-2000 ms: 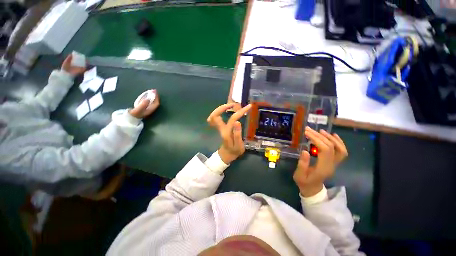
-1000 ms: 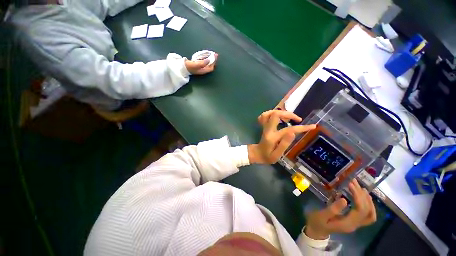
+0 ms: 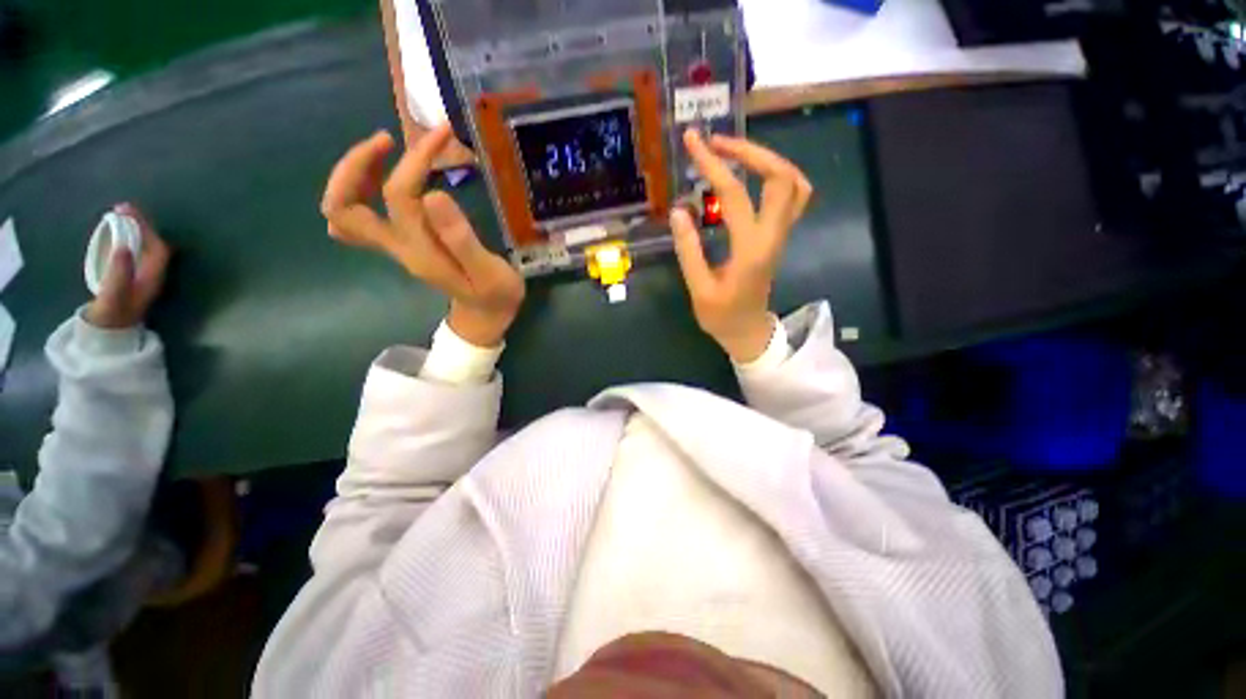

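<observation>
The thermostat unit (image 3: 581, 161) shows lit blue-white digits and sits inside the orange-brown frame (image 3: 508, 171) of the clear test fixture (image 3: 560, 48). A yellow connector (image 3: 608, 260) with a white tip sticks out at the fixture's front edge. A red lit switch (image 3: 712, 209) is at its lower right. My left hand (image 3: 431, 232) is at the fixture's left side, fingers apart, holding nothing. My right hand (image 3: 742, 225) is at the fixture's right front, fingers apart, fingertips by the label and the switch; whether they touch is unclear.
A black mat (image 3: 1011, 205) lies right of the fixture on the green bench (image 3: 301, 301). A white-topped board (image 3: 875, 48) is behind. At the left, another person's hand (image 3: 141, 266) holds a white ring (image 3: 109, 250). A crate with round white parts (image 3: 1052, 539) is low at right.
The camera view has swung and turned, so the fixture now appears upright at the upper middle. My left hand has moved off the frame to the fixture's left side. The display stays lit.
</observation>
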